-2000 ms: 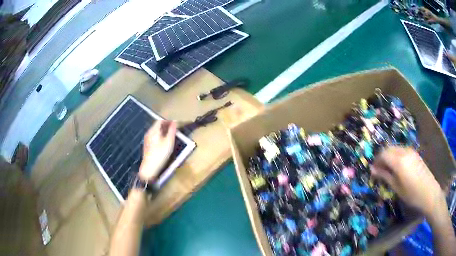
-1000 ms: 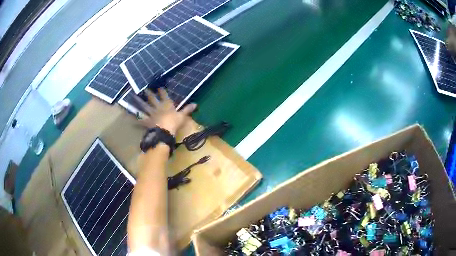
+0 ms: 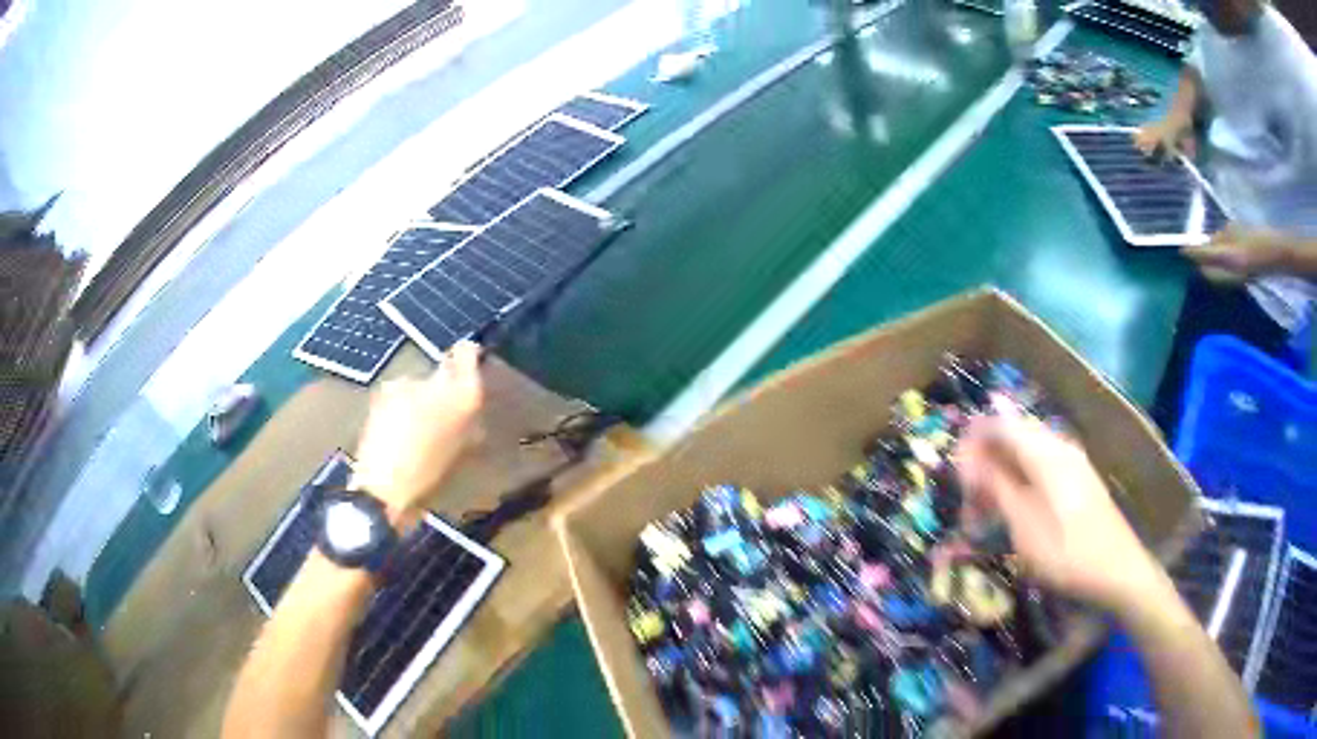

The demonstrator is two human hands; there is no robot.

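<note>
My left hand (image 3: 419, 426), with a dark watch, is closed at the near corner of a blurred, steeply seen solar panel (image 3: 546, 296) under the overlapping panels (image 3: 498, 267). Another framed solar panel (image 3: 412, 628) lies on the cardboard sheet (image 3: 174, 585), partly hidden by my left forearm. My right hand (image 3: 1033, 484) is blurred over the multicoloured binder clips (image 3: 780, 606) in the open cardboard carton (image 3: 780, 419); whether it holds a clip cannot be told.
Dark cables (image 3: 571, 429) lie near the sheet's far edge. More panels (image 3: 527, 166) lie farther up the green bench (image 3: 737, 217). At the right, a co-worker (image 3: 1257, 116) handles a panel (image 3: 1134, 185). A blue basket (image 3: 1249, 419) and panels (image 3: 1228, 570) are beside the carton.
My left hand has closed from its spread position over the panels. The lower panel is now seen more steeply. My right hand has come back into view over the clips. The view has shifted.
</note>
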